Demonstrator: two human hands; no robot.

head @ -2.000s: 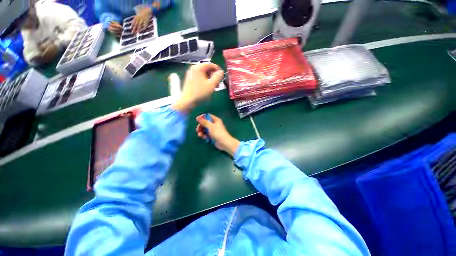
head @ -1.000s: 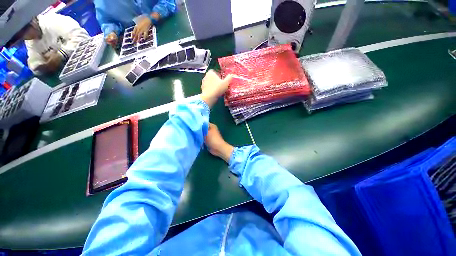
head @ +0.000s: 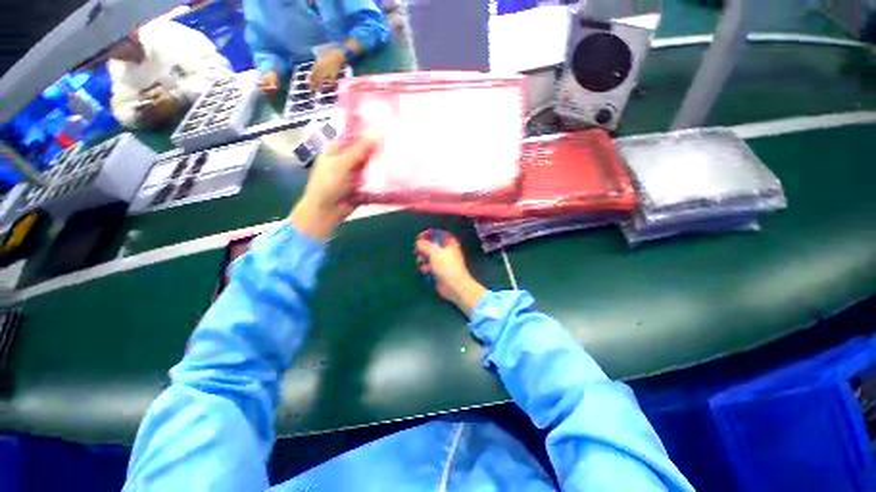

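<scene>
My left hand [head: 336,181] grips the left edge of a red bubble bag [head: 437,142], held raised above the bench in front of the stack. Its face is washed out by white glare, so I cannot tell what is in it. My right hand [head: 442,261] is closed around a small blue tool [head: 429,279] over the bench, below the bag. A stack of red bags [head: 579,173] lies to the right, partly hidden by the raised bag. A dark-bordered panel [head: 233,258] at the left is mostly hidden behind my left sleeve.
A stack of silvery clear bags [head: 701,173] lies right of the red stack. A grey-white box with a round black face [head: 602,67] stands behind. White trays [head: 219,110] and a sheet with black parts [head: 192,175] are at the far left. Two people work opposite. Blue bins [head: 788,413] are below the bench's right edge.
My left hand has lifted a red bag off the stack and moved it up and left. The view has shifted, so the bench items sit further right. The blue tool shows again in my right hand.
</scene>
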